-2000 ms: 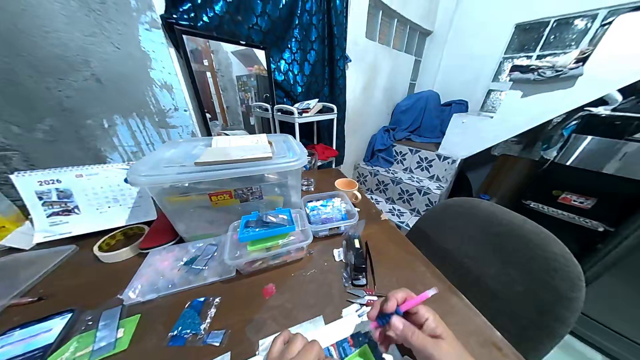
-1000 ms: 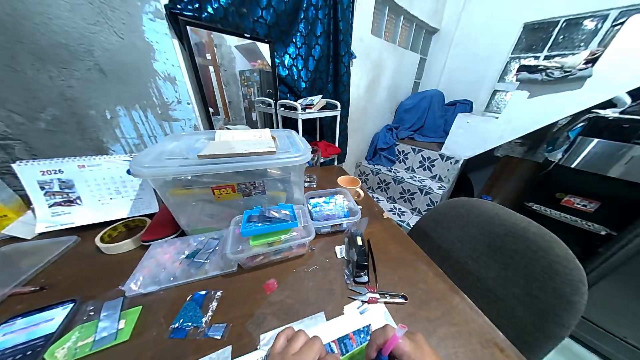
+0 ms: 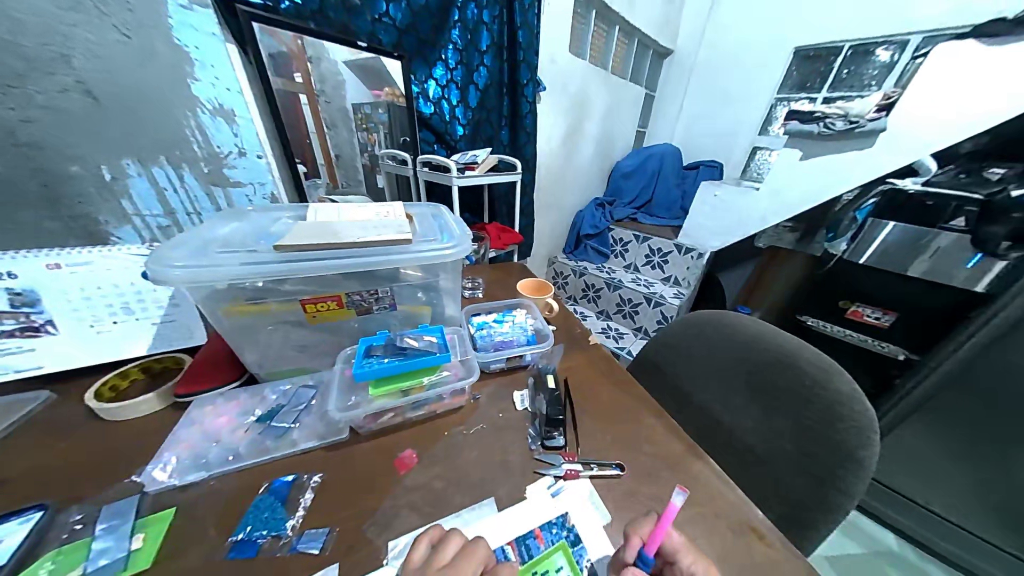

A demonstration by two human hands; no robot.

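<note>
At the bottom of the head view, my left hand [image 3: 450, 554] rests with curled fingers on white paper, beside a small blue patterned picture [image 3: 538, 538]. A green tray [image 3: 554, 562] lies partly in view between my hands. My right hand [image 3: 668, 548] is closed around a pink pen-like tool [image 3: 666, 520] with a blue grip; its pink end points up and its lower tip is hidden. Beyond the papers lie thread snips [image 3: 580, 467] and a black stapler [image 3: 550, 408]. Small bags of blue beads [image 3: 268, 512] lie to the left.
A large lidded plastic box [image 3: 344, 296], small plastic containers [image 3: 504, 330], an orange cup [image 3: 538, 296] and a roll of tape [image 3: 138, 387] stand at the back of the brown table [image 3: 448, 448]. A phone [image 3: 20, 532] lies at far left. A grey chair [image 3: 760, 416] stands right.
My right hand has moved a little right, away from the picture, with the pink tool showing more fully than one second ago. My left hand stays by the paper.
</note>
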